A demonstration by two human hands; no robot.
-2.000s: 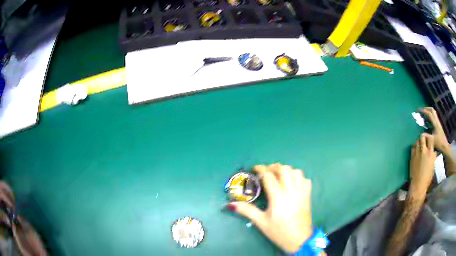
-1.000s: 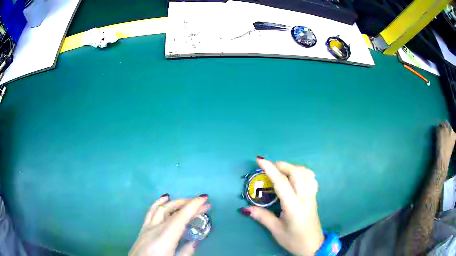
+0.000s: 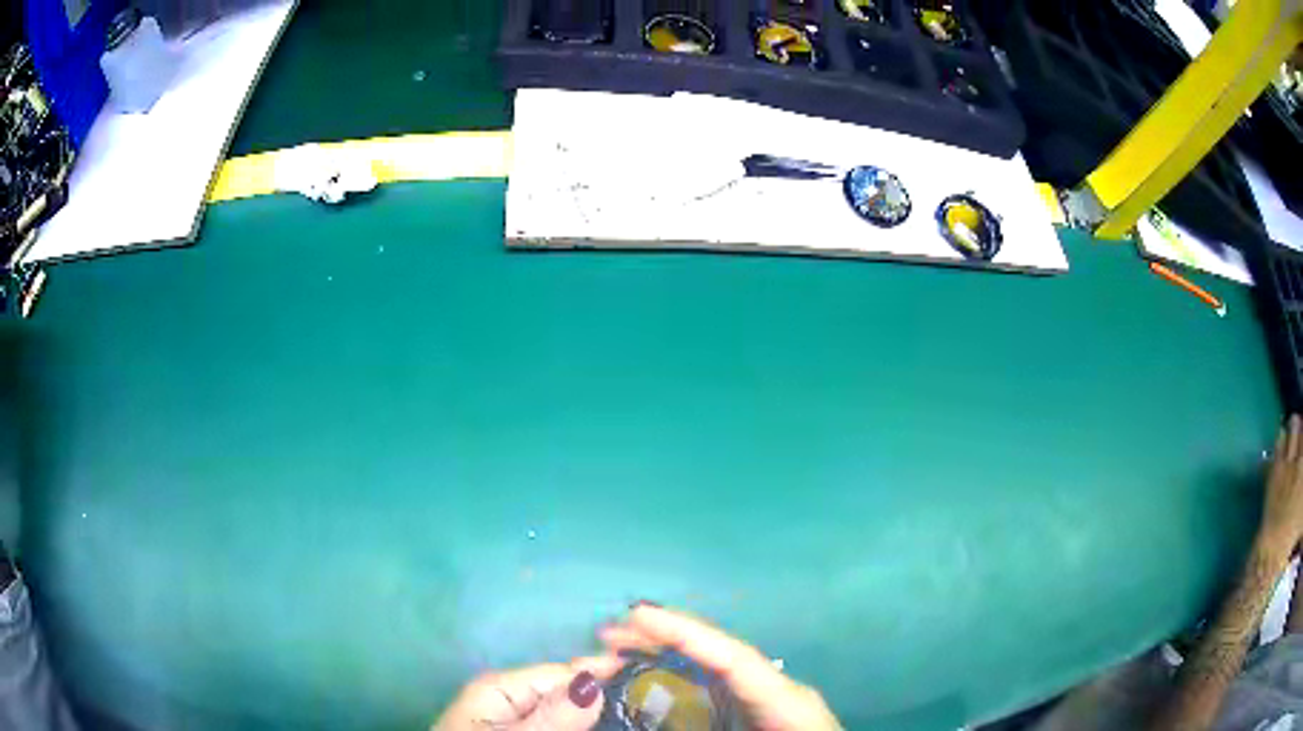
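Note:
A round watch case (image 3: 669, 700) with amber inside is at the bottom edge of the view, partly cut off. My left hand (image 3: 522, 697) grips its left side, with the dark-nailed thumb at the rim. My right hand (image 3: 743, 671) curves around its top and right side, fingers touching it. Both hands are cut off by the bottom edge. The speckled disc from before cannot be told apart here; it may be hidden between the hands.
A white board (image 3: 629, 207) at the back holds a black-handled tool (image 3: 789, 167), a silvery-blue round module (image 3: 876, 196) and another amber case (image 3: 970, 226). Behind stands a black foam tray (image 3: 643, 69). A yellow post (image 3: 1179, 122) and another person's arm (image 3: 1240, 614) are right.
My left hand has come in from the left and joined my right at the case. The case has moved down and left towards me. The speckled disc no longer lies alone on the mat.

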